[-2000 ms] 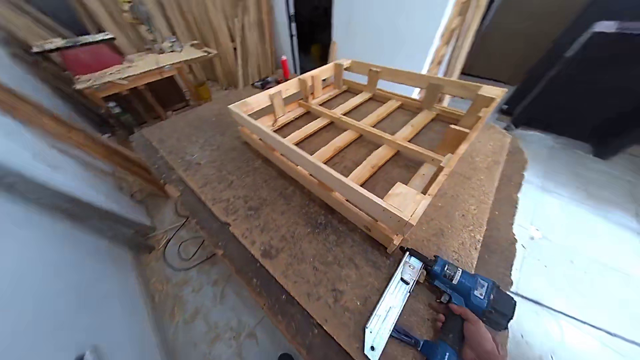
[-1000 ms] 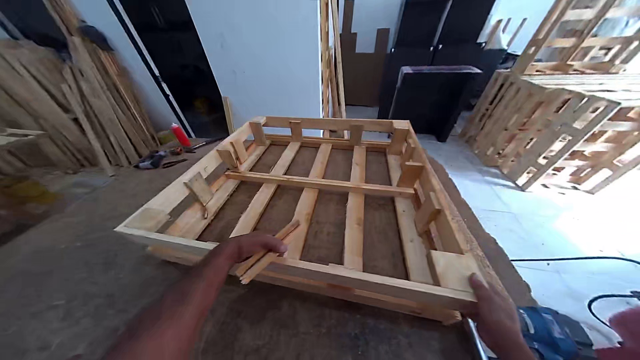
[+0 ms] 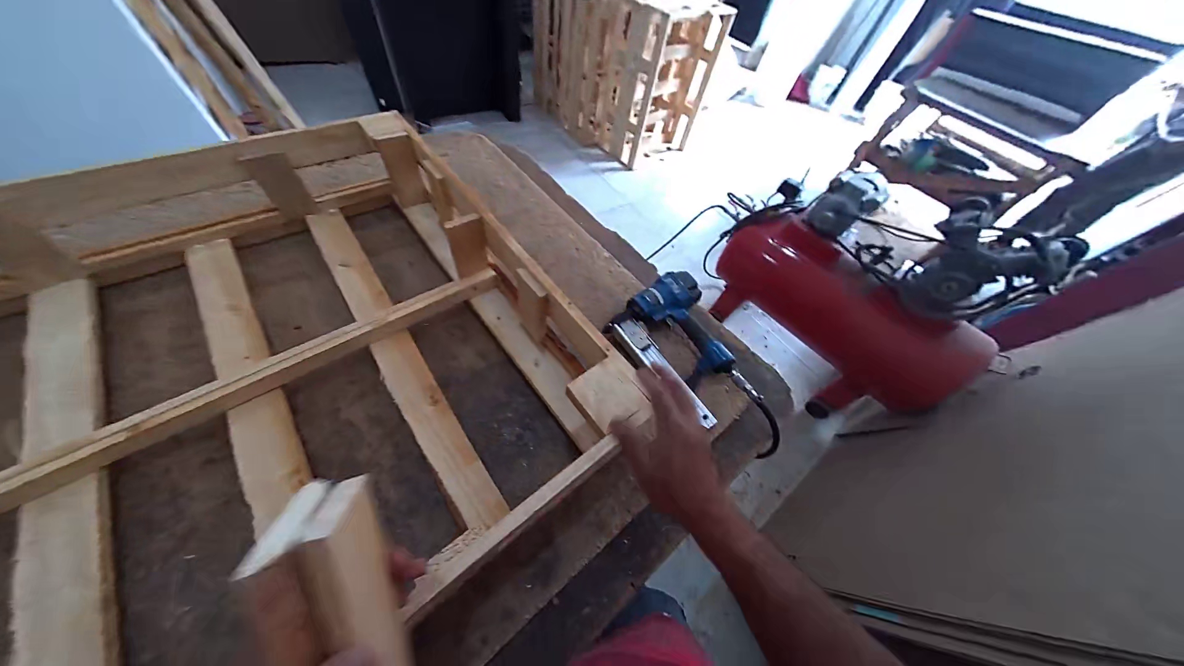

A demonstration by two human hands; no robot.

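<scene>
A slatted wooden frame (image 3: 407,398) of pale boards lies on the brown workbench, with short blocks along its sides. At the bottom left my left hand (image 3: 403,566) grips two short wooden blocks (image 3: 324,564), which are blurred and hide most of it. My right hand (image 3: 661,444) rests at the frame's near right corner, its fingers by the corner block (image 3: 606,393); whether they close on the wood cannot be told. Just beyond that hand a blue pneumatic nailer (image 3: 671,324) with a silver magazine lies on the bench, its hose attached.
A red air compressor (image 3: 832,305) stands on the floor right of the workbench (image 3: 546,203). Wooden crates (image 3: 629,74) stand behind on the pale floor. A dark hose hangs from the nailer over the bench edge. Large sheets (image 3: 999,499) fill the lower right.
The view has swung right. Two seconds ago my right hand held the nailer, which now lies on the bench. My left hand has come back from over the frame's near rail, holding wooden pieces.
</scene>
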